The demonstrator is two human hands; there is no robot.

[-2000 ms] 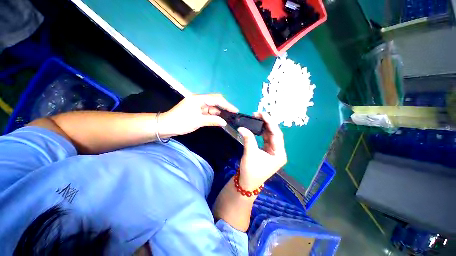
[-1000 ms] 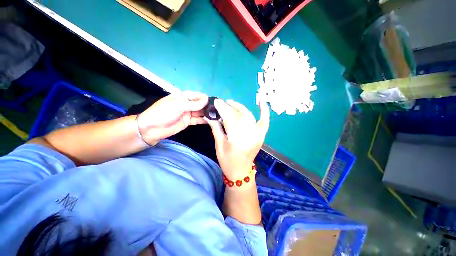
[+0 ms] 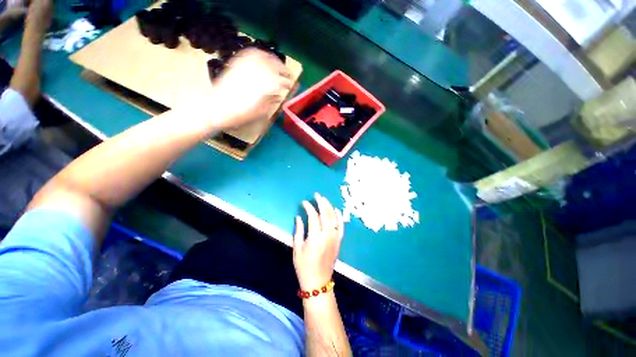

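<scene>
My left hand (image 3: 252,87) is stretched over the cardboard sheets (image 3: 139,70), blurred, with its fingers at the near edge of a cluster of black cylindrical parts (image 3: 202,29). Whether it grips one is not clear. My right hand (image 3: 319,233), with a red bead bracelet at the wrist, is low over the green bench top, just left of the heap of small white pieces (image 3: 380,192). Its fingers are slightly apart. A dark patch shows between them, but I cannot tell if it is a part or shadow. The red bin (image 3: 317,143) behind the heap holds smaller black parts.
The bench's metal edge (image 3: 230,210) runs diagonally in front of me. Another person's arm (image 3: 29,63) is at the far left beside more white pieces (image 3: 73,35). A blue crate (image 3: 496,300) is below the bench's right end. A plastic-wrapped bundle (image 3: 523,171) is beyond it.
My hands were together around a black part and have separated. My left hand has moved up and left to the cardboard. The view has shifted, showing more cardboard and black parts.
</scene>
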